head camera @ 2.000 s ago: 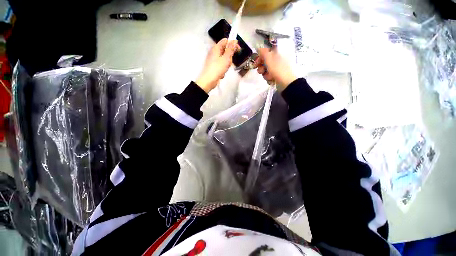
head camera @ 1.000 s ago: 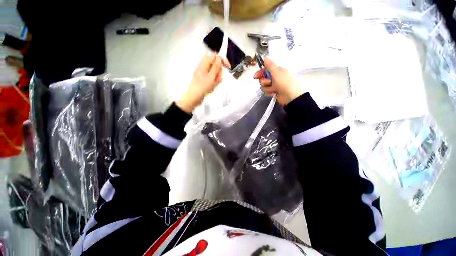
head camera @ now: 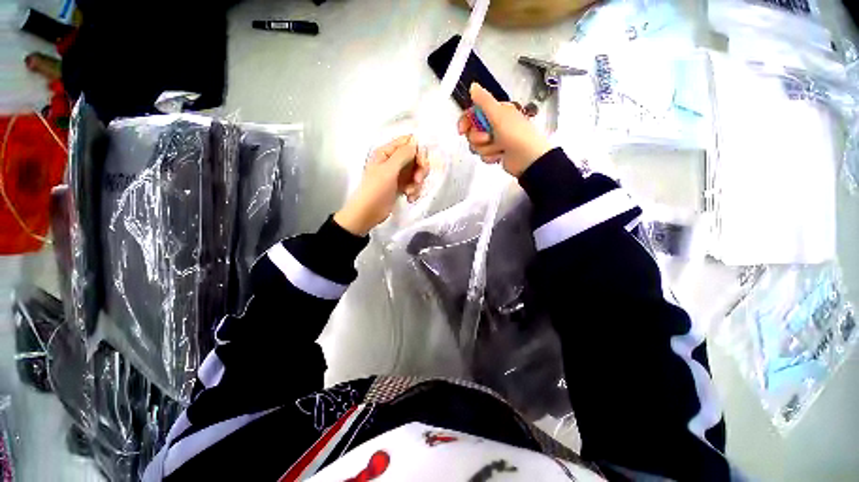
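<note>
A dark bagged garment (head camera: 513,353) in shiny clear plastic lies in front of my body, partly under my right sleeve. A thin white tying strip (head camera: 482,254) runs lengthwise across it. Another white strip (head camera: 465,45) comes down from the top edge across the black phone. My right hand (head camera: 504,132) is shut on a small blue tool, mostly hidden in the fist, just below the phone. My left hand (head camera: 384,184) is to its left with fingers curled together; whether it pinches anything is not clear.
Stacked bagged garments (head camera: 155,245) stand at left. Ahead lie a phone (head camera: 452,58), a metal tool (head camera: 556,68), a marker pen (head camera: 284,26) and a round brown roll (head camera: 537,9). White bags (head camera: 772,169) and light blue packets (head camera: 801,339) lie right. Orange-red cloth (head camera: 28,179) is far left.
My left hand has moved down and away from the upper strip, which it held before. My right hand has moved up beside the phone, and its tool's dark tip no longer shows.
</note>
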